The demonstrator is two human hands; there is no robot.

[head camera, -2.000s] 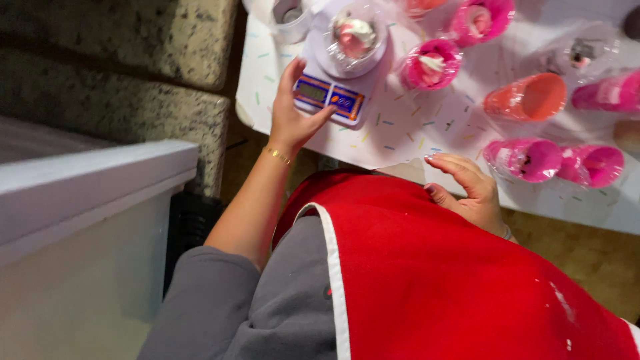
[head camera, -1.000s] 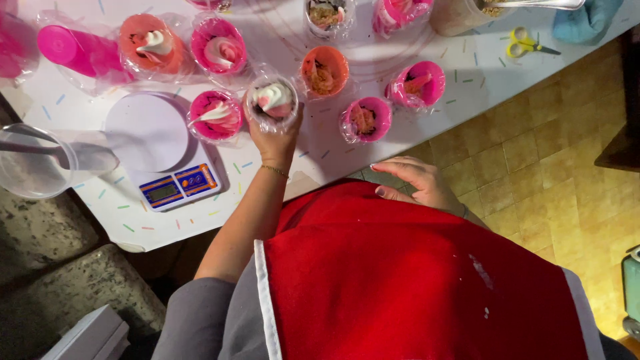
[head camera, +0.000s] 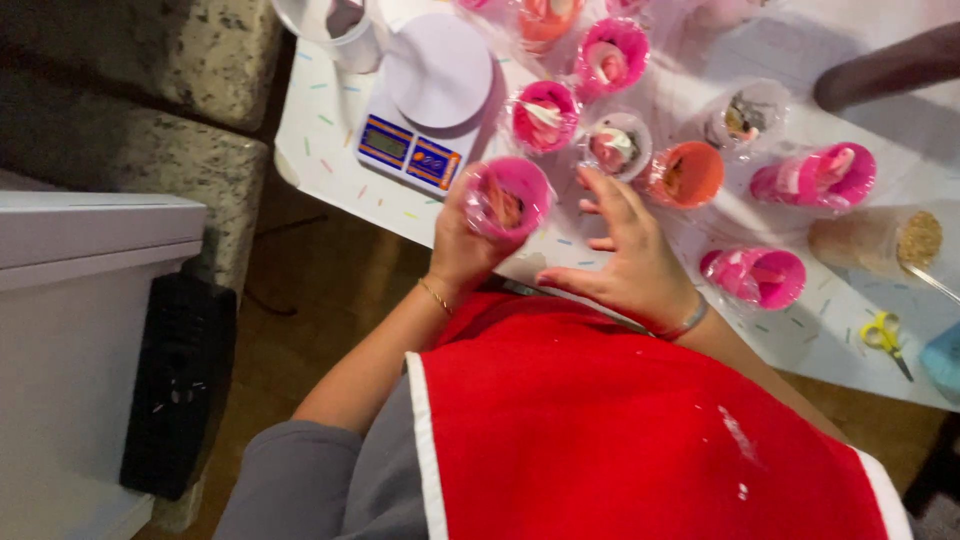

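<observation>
My left hand [head camera: 471,244] is wrapped around a pink plastic cup [head camera: 529,196] lined with clear plastic film, with pinkish-brown filling inside. To its right, my right hand [head camera: 626,244] is empty, thumb and fingers spread, close to the near side of a clear cup [head camera: 619,146] with white and pink cream. A white kitchen scale [head camera: 442,71] with nothing on its plate lies beyond my left hand. Around the clear cup are an orange cup [head camera: 686,174] and a pink cup with a cream swirl [head camera: 545,116], both film-lined.
More filled cups stand farther back. A lone pink cup [head camera: 757,277], yellow scissors [head camera: 883,337] and a container of crumbs with a spoon [head camera: 877,238] are on the right. A clear pitcher [head camera: 352,45] stands beside the scale. A white cabinet or appliance [head camera: 67,337] occupies the left.
The clear cream-filled cup, on the scale at first and then in my left hand, now stands among the others. My left hand has taken hold of a pink cup. My right hand has risen from the apron.
</observation>
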